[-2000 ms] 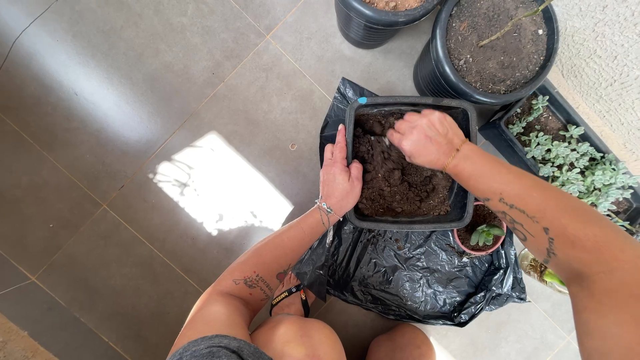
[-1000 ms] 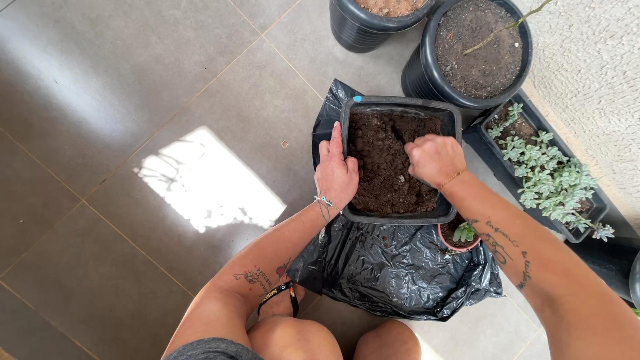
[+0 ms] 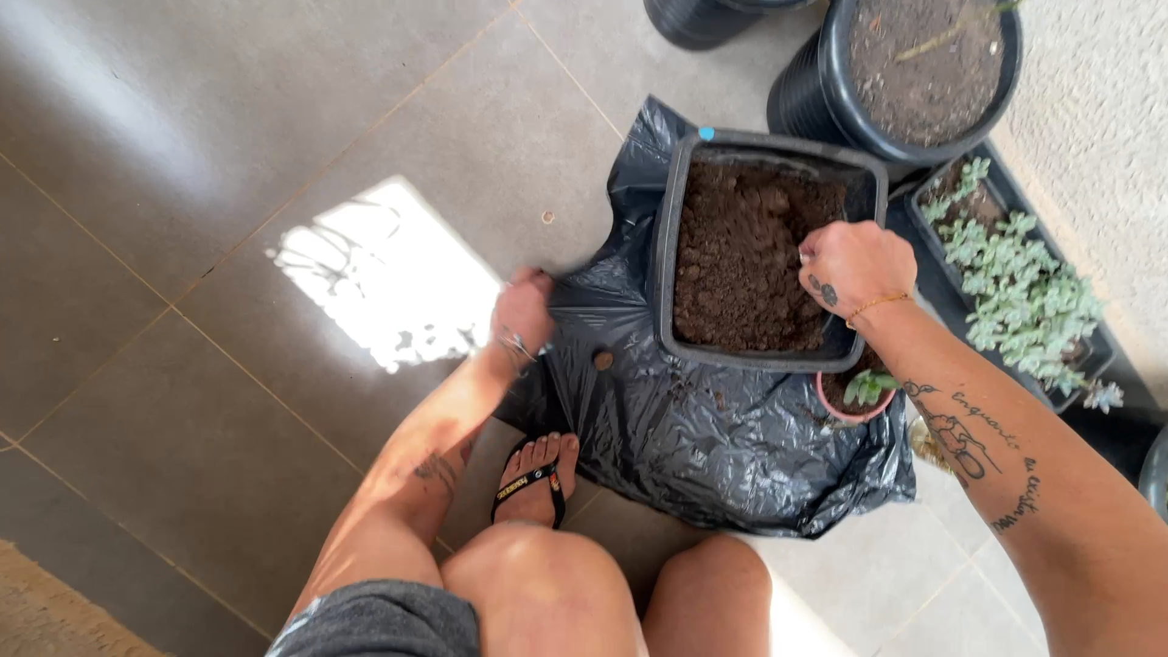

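A black plastic planter [image 3: 668, 274] holding dark soil [image 3: 739, 274] rests on a black plastic bag [image 3: 730, 447]. My left hand [image 3: 524, 312], closed, grips the bag's left edge and pulls it taut. My right hand [image 3: 860, 270] is a closed fist over the planter's right side, above the soil; something small and pale shows at its fingers, too hidden to name. Below the planter's lower right corner, partly behind my right forearm, stands a small pink pot [image 3: 853, 416] with a succulent [image 3: 869, 388]. A small brown clump [image 3: 603, 361] lies on the bag.
A large round black pot of soil [image 3: 803, 100] stands at the upper right, with another black pot [image 3: 698, 26] beside it. A long planter of pale green succulents [image 3: 1022, 292] lies along the textured wall [image 3: 1086, 137]. My sandalled foot [image 3: 538, 474] touches the bag's lower left.
My left hand has let go of the planter's left rim, moved left and taken hold of the bag, which now stretches farther left. My right hand remains over the planter's right side.
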